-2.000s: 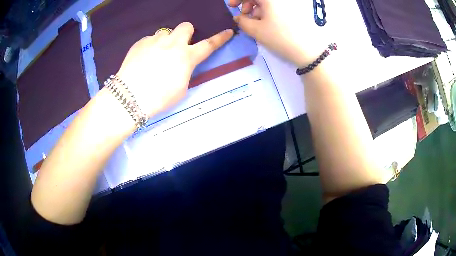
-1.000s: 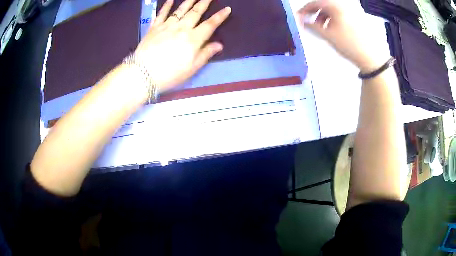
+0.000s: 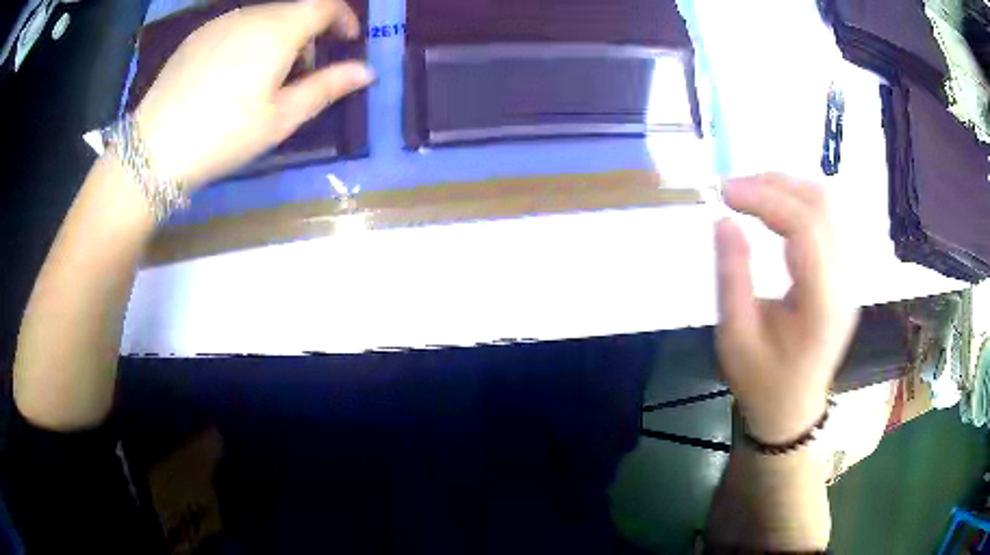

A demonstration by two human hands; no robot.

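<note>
A blue-tinted clear sewing template (image 3: 510, 168) lies on the white table with a tan strip along its near edge. Two dark maroon fabric panels show under it, one on the right (image 3: 548, 24) and one on the left (image 3: 353, 141), with slots over them. My left hand (image 3: 233, 92) is over the left panel, fingers apart and bent, holding nothing visible. My right hand (image 3: 787, 293) is blurred at the template's near right corner, thumb and fingers apart. Whether it touches the corner is not clear.
Dark snips (image 3: 833, 128) lie on the white table (image 3: 521, 287) right of the template. Thick stacks of maroon cut pieces (image 3: 942, 179) stand at the right edge. Below the table at right are dark stool or stand legs (image 3: 684, 421), a plastic bag and green floor.
The clear slotted sheet now covers the maroon panels, which lay uncovered before. My left hand has moved left off the right panel. My right hand has come down towards the table's near edge.
</note>
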